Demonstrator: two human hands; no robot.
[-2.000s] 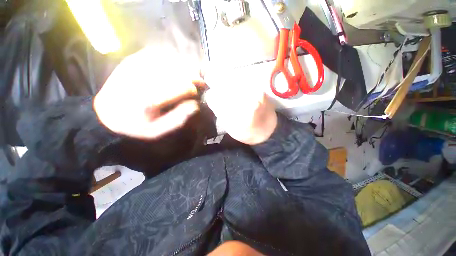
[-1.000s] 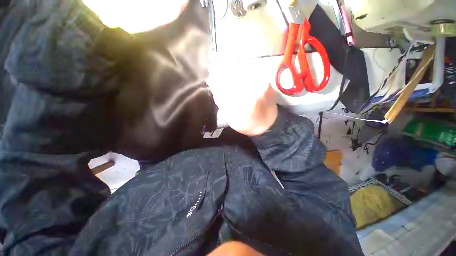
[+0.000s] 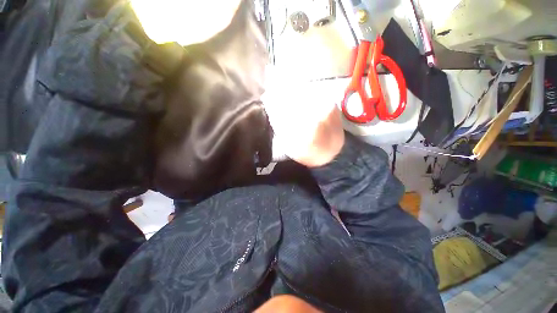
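A dark brown-black shiny panel (image 3: 211,131) drapes in folds from the table over the lap, its edge running beside my right hand. My right hand (image 3: 308,128) lies at that edge, washed out by glare; its fingers cannot be made out. My left hand (image 3: 189,18) is at the top left on the far part of the panel, overexposed and cut off by the top edge; its fingers are lost in glare. Red-handled scissors (image 3: 374,85) lie right of my right hand.
A black strip (image 3: 421,85) and a pink-red slim stick (image 3: 422,36) lie right of the scissors. The cream machine part (image 3: 482,24) is at the top right. A wooden stick (image 3: 504,113) stands out at the right. A yellow bundle (image 3: 458,261) is low at the right.
My left hand has moved from the panel edge beside my right hand up and away to the top, uncovering the shiny folds. My right hand stays in nearly the same place.
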